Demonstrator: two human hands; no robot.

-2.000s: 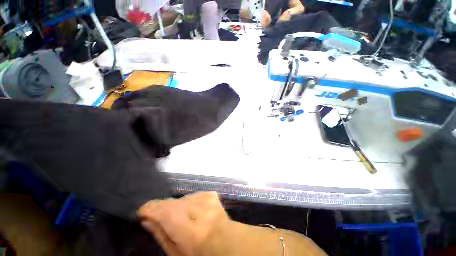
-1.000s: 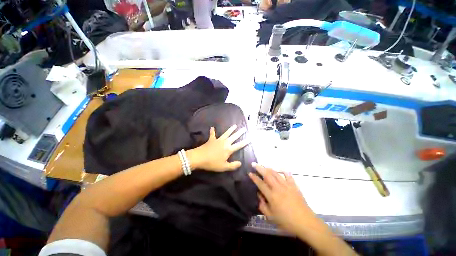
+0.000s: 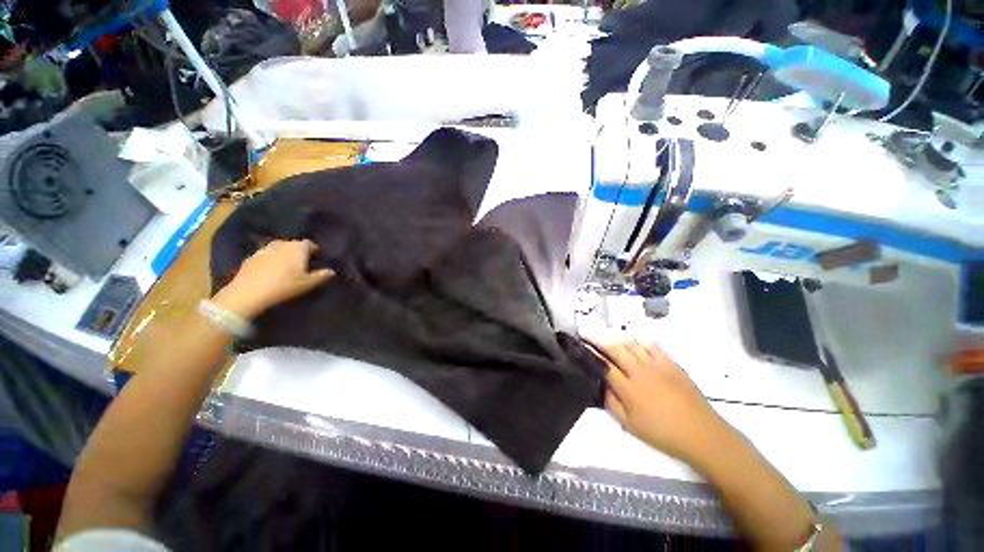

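Observation:
A dark garment piece (image 3: 432,291) lies spread on the white table, left of the sewing machine (image 3: 691,173). Its upper right part reaches the presser foot area (image 3: 610,283); whether it is under the foot I cannot tell. My left hand (image 3: 270,275) rests on the cloth's left part with fingers bent, seeming to grip a fold. My right hand (image 3: 647,394) is at the cloth's right edge, just in front of the needle area, with thumb and fingers closed on the edge. The cloth's lower corner lies near the table's front edge.
A black phone (image 3: 782,318) and snips with a yellow-green handle (image 3: 847,404) lie right of the needle. A cardboard sheet (image 3: 178,307) is partly under the cloth at left. A grey box-like unit (image 3: 65,194) stands far left. The ruler-marked table edge (image 3: 453,458) runs in front.
My left hand has moved left, away from the needle side, onto the cloth's left part. The cloth is spread wider, its upper right part now at the machine head. My right hand grips the edge.

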